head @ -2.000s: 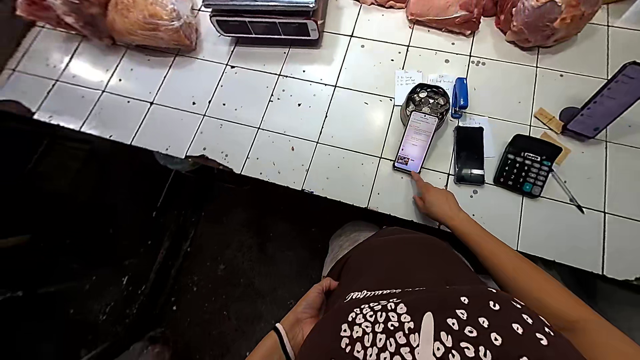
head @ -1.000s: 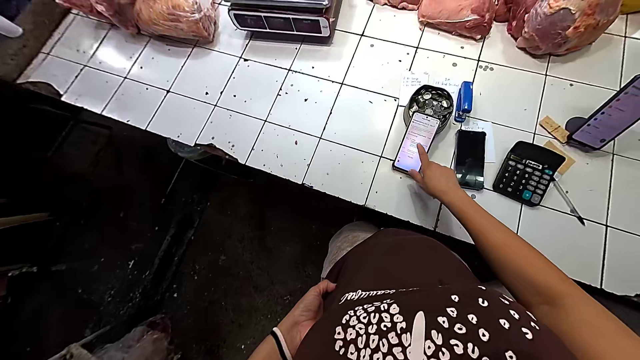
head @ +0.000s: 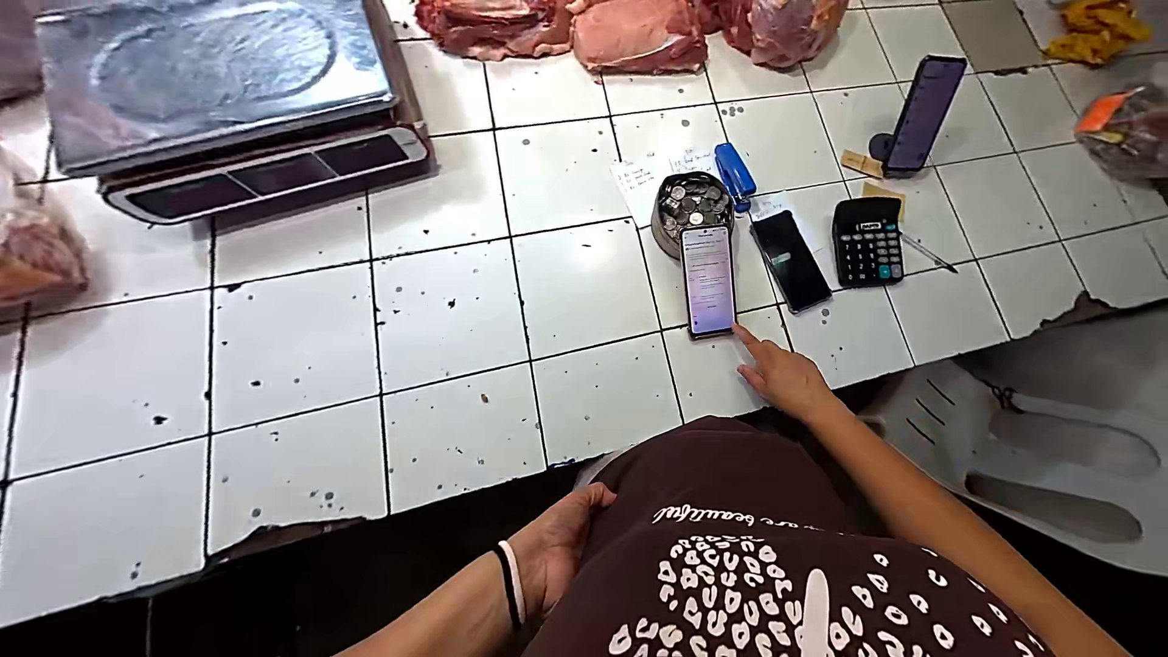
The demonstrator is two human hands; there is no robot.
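Observation:
My right hand (head: pixel 789 372) has its index finger extended to the lower right corner of a lit smartphone (head: pixel 709 278), which leans on a round container of coins (head: pixel 691 205). Nothing is held in that hand. My left hand (head: pixel 561 543), with a black and a white band at the wrist, rests against the dark printed shirt (head: pixel 730 474) at my waist; its fingers are partly hidden, so a hold on the cloth cannot be told. Right of the lit phone lie a dark smartphone (head: pixel 792 262), a black calculator (head: pixel 868 243) and a pen (head: pixel 929 253). A blue stapler (head: pixel 735 173) lies behind.
A weighing scale (head: pixel 219 73) stands at the back left of the white tiled counter (head: pixel 447 319). Raw meat (head: pixel 639 35) lies along the back, and bagged meat (head: pixel 36 251) at the left. Another phone (head: pixel 924 114) stands upright at the right. A white plastic chair (head: pixel 1049 438) is beyond the chipped counter edge.
My right index finger has moved from over the phone's screen to its lower right corner. My left hand stays at the shirt. The view has shifted, showing more of the scale and a chair.

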